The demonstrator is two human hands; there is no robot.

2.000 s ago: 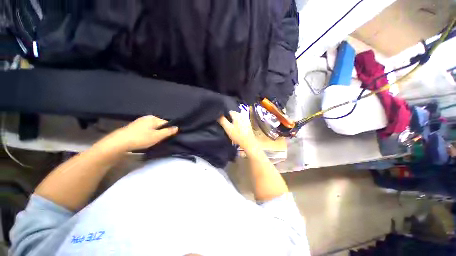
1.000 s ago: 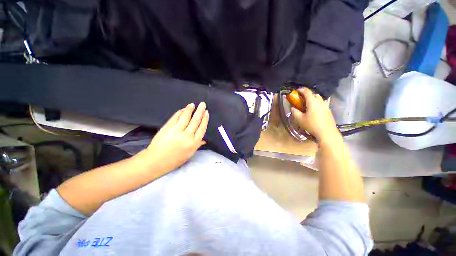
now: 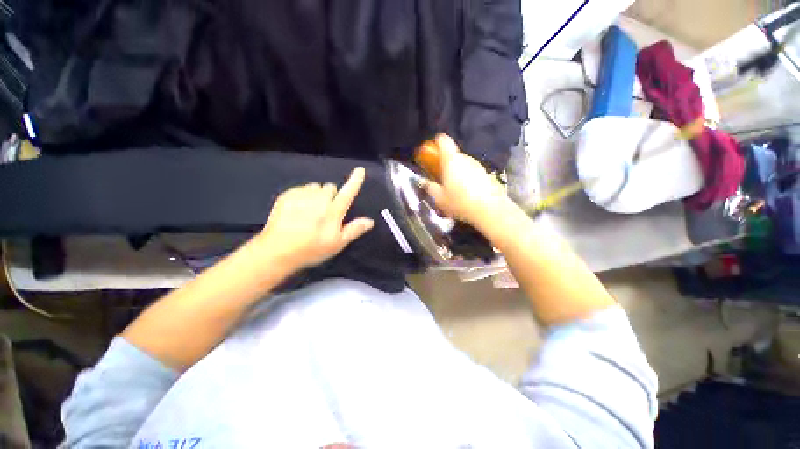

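Observation:
The dark garment (image 3: 377, 254) lies over the right part of the long dark padded strip (image 3: 158, 188), with a short white stripe (image 3: 396, 231) on it. My left hand (image 3: 311, 219) lies on the dark cloth, index finger extended and thumb apart, holding nothing. My right hand (image 3: 465, 188) is closed around the orange-brown handle of the iron (image 3: 419, 215). The iron's shiny metal body is at the garment's right end, just right of the white stripe. Its underside is hidden.
A large dark garment pile (image 3: 289, 70) lies behind the strip. To the right are a white rounded container (image 3: 627, 167), a blue bar (image 3: 616, 74), a thin wire loop (image 3: 564, 110), dark red cloth (image 3: 719, 167) and a blurred yellow cord (image 3: 561, 195).
My right hand reached from the cloth to the iron's handle, then moved the iron left to the garment's end. My left hand went from gripping the cloth to lying on it.

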